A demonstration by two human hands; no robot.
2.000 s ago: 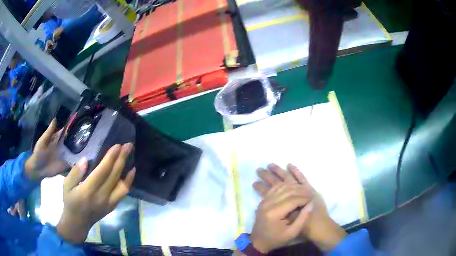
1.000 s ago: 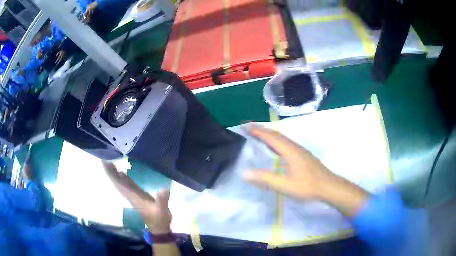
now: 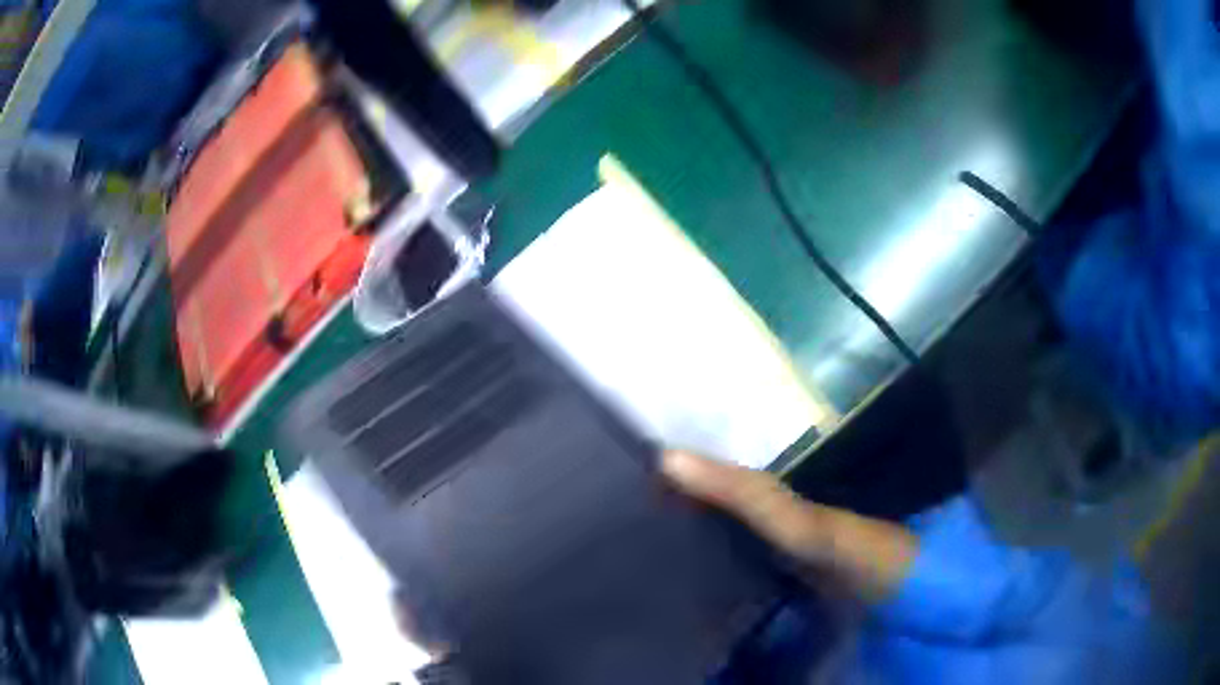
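Note:
The black unit housing (image 3: pixel 575 522) fills the lower middle, blurred, its flat face with a block of slots towards me. It lies at a slant over the white sheet (image 3: pixel 642 321); whether it touches the sheet is hidden. My right hand (image 3: pixel 789 522) grips its right edge, thumb or fingers at the edge and the rest behind it. My left hand (image 3: pixel 418 626) shows only as a small blurred part at the unit's lower left edge, mostly hidden by the unit.
A screw tray in clear plastic (image 3: pixel 422 268) stands just beyond the unit. Red padded boards (image 3: pixel 261 228) lie at the upper left. A black cord (image 3: pixel 789 201) crosses the green bench (image 3: pixel 696 121). A blue-sleeved person (image 3: pixel 1151 254) is at the right. A dark blurred object (image 3: pixel 147 522) is at the left.
The view has swung right. My hands were open and apart; now they hold the unit at its sides. The unit now shows its slotted face instead of its open end with the round part.

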